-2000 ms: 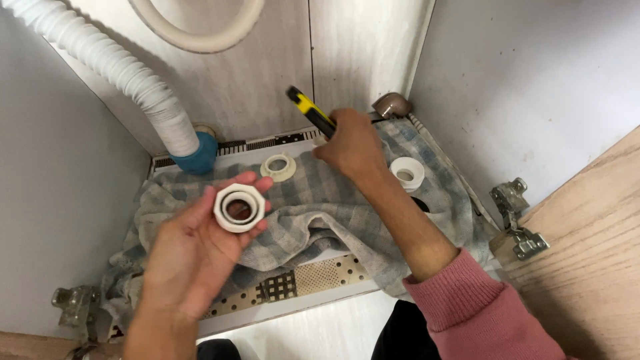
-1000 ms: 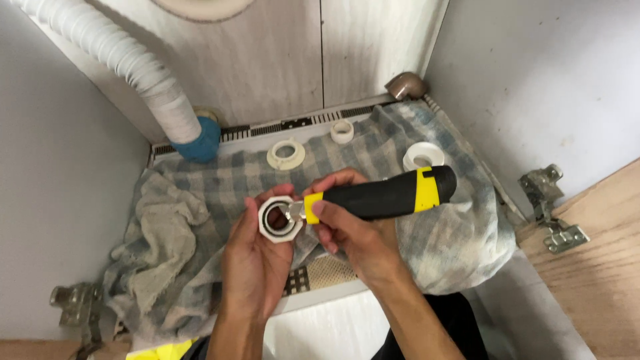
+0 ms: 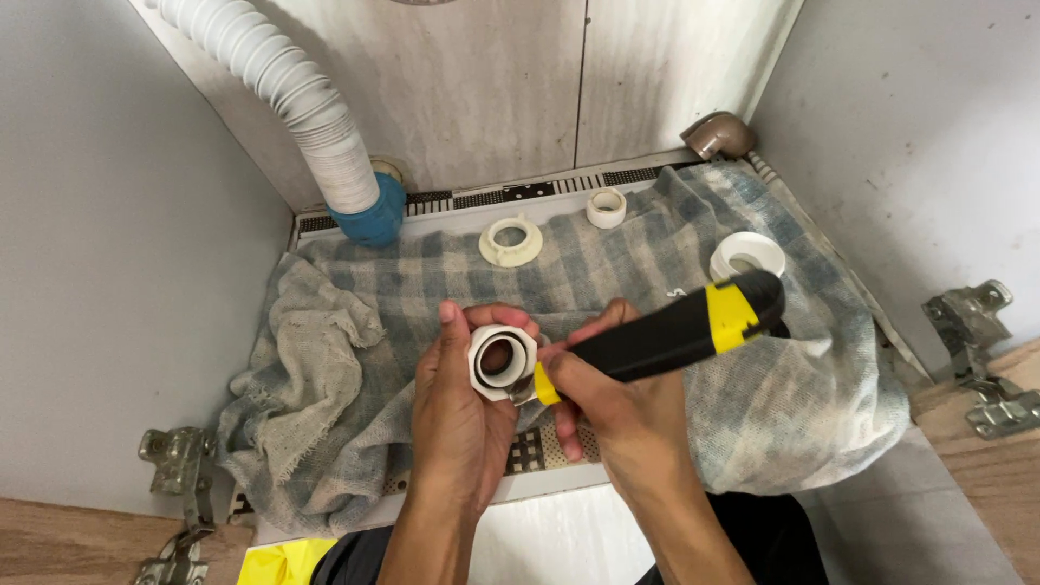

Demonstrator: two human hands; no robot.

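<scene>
My left hand (image 3: 463,406) is closed around a white plastic pipe nut (image 3: 481,388), its round opening facing up and a dark ring showing inside. My right hand (image 3: 609,398) grips a black and yellow utility knife (image 3: 658,337), whose metal tip is at the nut's lower right edge, partly hidden by fingers. Beyond the hands, a cream flanged plastic ring (image 3: 512,253), a small white plastic ring (image 3: 607,213) and a larger white plastic collar (image 3: 778,258) lie on a checked cloth (image 3: 439,280).
A white corrugated drain hose (image 3: 301,97) enters a blue fitting (image 3: 375,218) at the back left. A brown pipe elbow (image 3: 723,134) lies in the back right corner. Metal hinges (image 3: 175,463) and cabinet side walls (image 3: 910,146) flank the cloth; something yellow (image 3: 284,561) is at lower left.
My right hand has come from the back of the cloth to the nut with the knife. The knife tip has shifted from the nut's opening to its lower right edge.
</scene>
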